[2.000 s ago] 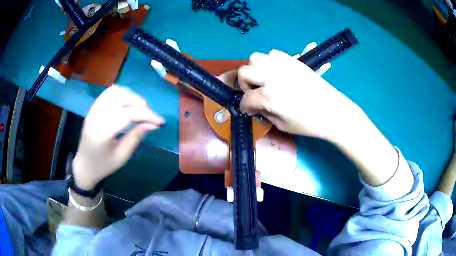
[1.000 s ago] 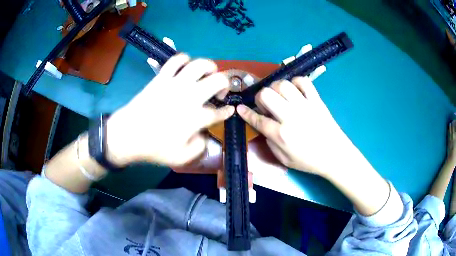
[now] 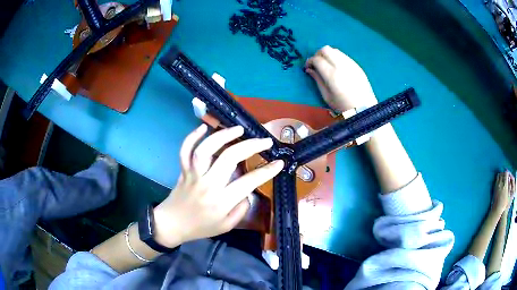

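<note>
The black Y-shaped frame (image 3: 351, 128) lies on the jig, an orange-brown plate (image 3: 320, 212) with a round orange-tan centre (image 3: 309, 190) and shiny bolt heads. My left hand (image 3: 207, 195) is at the frame's centre hub (image 3: 285, 156), palm down with fingers spread. Two fingertips touch the hub; no held piece shows. My right hand (image 3: 343, 79) is beyond the frame's right arm, just right of the loose pile of small black pieces (image 3: 261, 22). Its fingers are curled together, with a dark spot at the tips; whether it holds a piece is unclear.
A second jig (image 3: 116, 79) with a black frame (image 3: 62, 65) stands at the upper left. White supports (image 3: 199, 107) stick out beside the frame's arms. Another person's hands (image 3: 501, 192) are at the right edge. A grey-clothed leg (image 3: 51, 192) shows at the left.
My right hand has left the hub and moved up and right, beside the pile. My left hand stays at the hub with fingers more spread. The view has shifted, so the frame appears lower.
</note>
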